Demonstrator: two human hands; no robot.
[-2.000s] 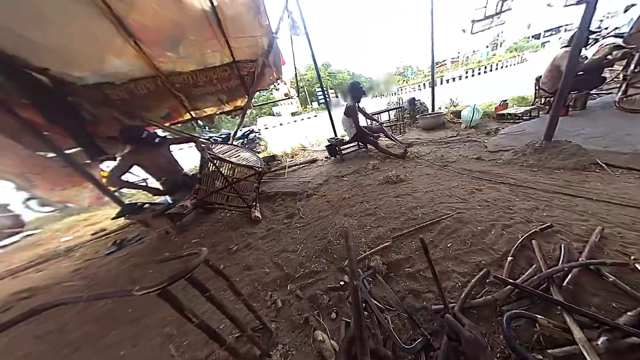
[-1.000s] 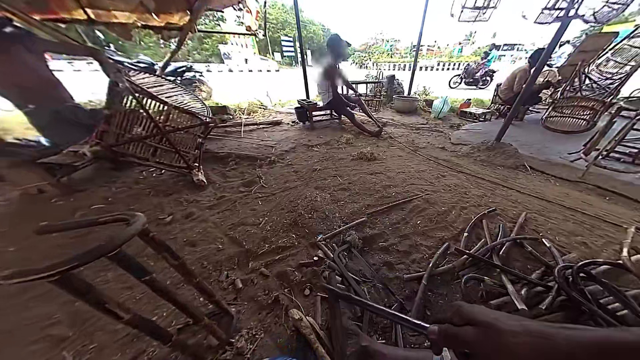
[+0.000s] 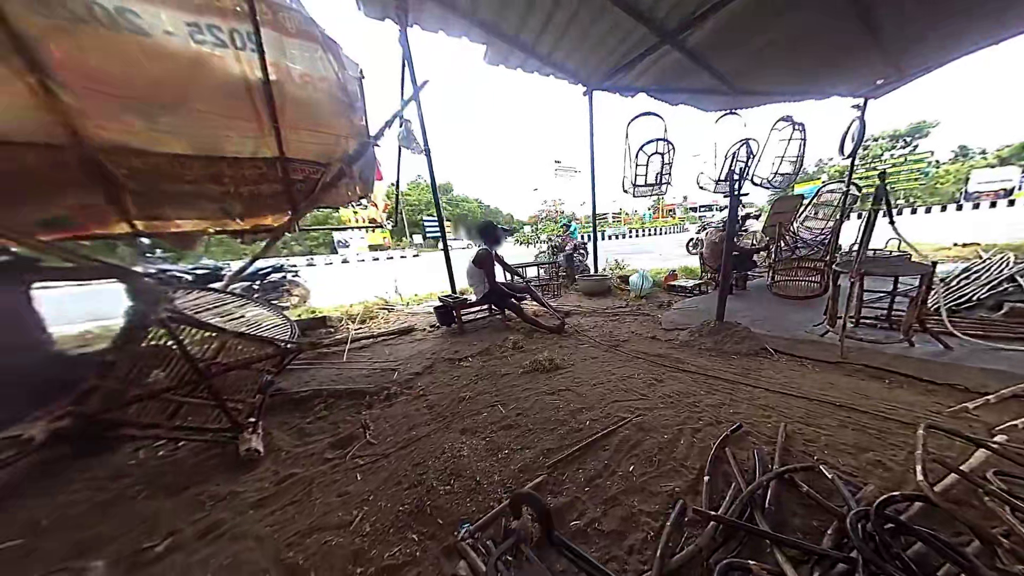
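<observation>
Neither my left hand nor my right hand shows in the head view now. A dark curved cane piece [image 3: 532, 508] rises at the bottom middle, over a heap of short cane offcuts [image 3: 492, 552]. Bent dark cane rods and coils [image 3: 896, 512] lie piled at the lower right. A thin straight stick [image 3: 592, 442] rests on the dirt ground above the offcuts. At the left a round woven cane piece of furniture [image 3: 232, 316] leans on its side, its wooden legs toward the ground.
A person [image 3: 488, 280] sits on a low bench; another sits farther right. Hanging cane chairs [image 3: 650, 168], a round cane table [image 3: 884, 264] and stacked rods [image 3: 980, 280] stand or hang at the right. Poles [image 3: 594, 180] hold up a canopy; a tarpaulin [image 3: 160, 120] hangs at the left.
The hand and the dark rod at the bottom right one second ago are out of view. The round-topped frame at the lower left has left the view as well. The view has tilted up.
</observation>
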